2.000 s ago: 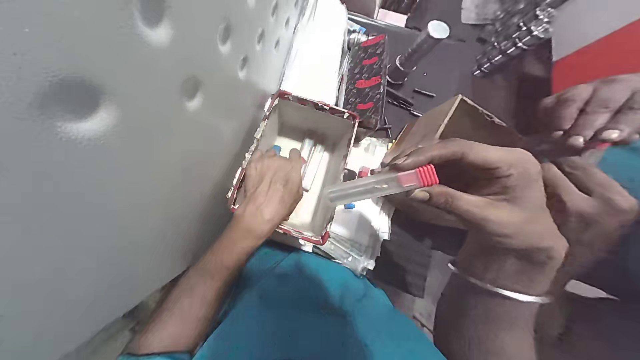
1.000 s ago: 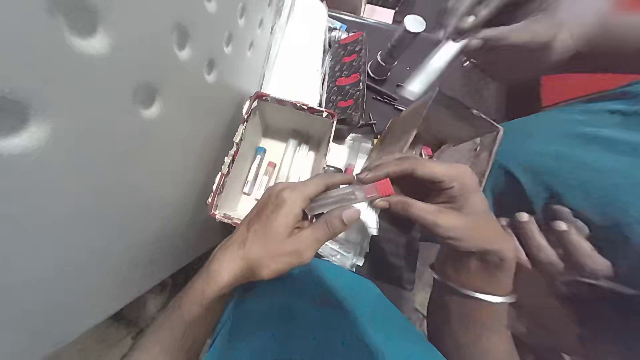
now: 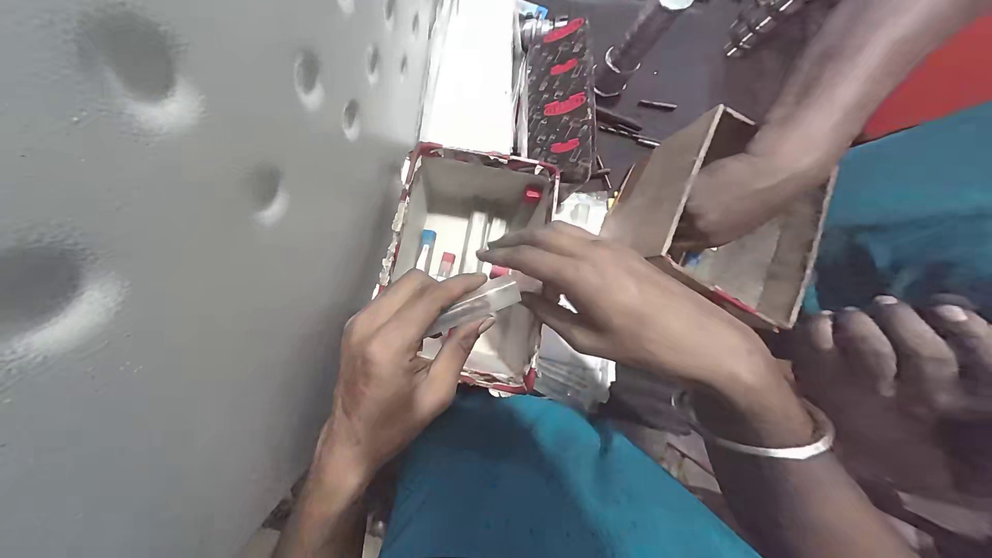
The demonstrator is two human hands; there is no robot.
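Note:
My left hand pinches a clear plastic tube between thumb and fingers, over the near part of a cardboard box with a worn red rim. The tube's right end shows no cap. My right hand, a bangle at its wrist, is bent over the box's right side, its fingers beside that end. A red cap shows under them; whether they grip it is unclear. Inside the box lie a blue-capped tube, a red-capped tube, several clear tubes and a red piece.
A grey dimpled surface rises at left. Another person's arm reaches into a second open box at right. Beyond are a black-and-red patterned box, drill bits and a dark cylinder. Clear plastic packets lie between the boxes.
The red cap was on the held tube in both earlier frames; that tube's end is now bare. The co-worker's arm has come down into the second box. The red piece now shows in the near box.

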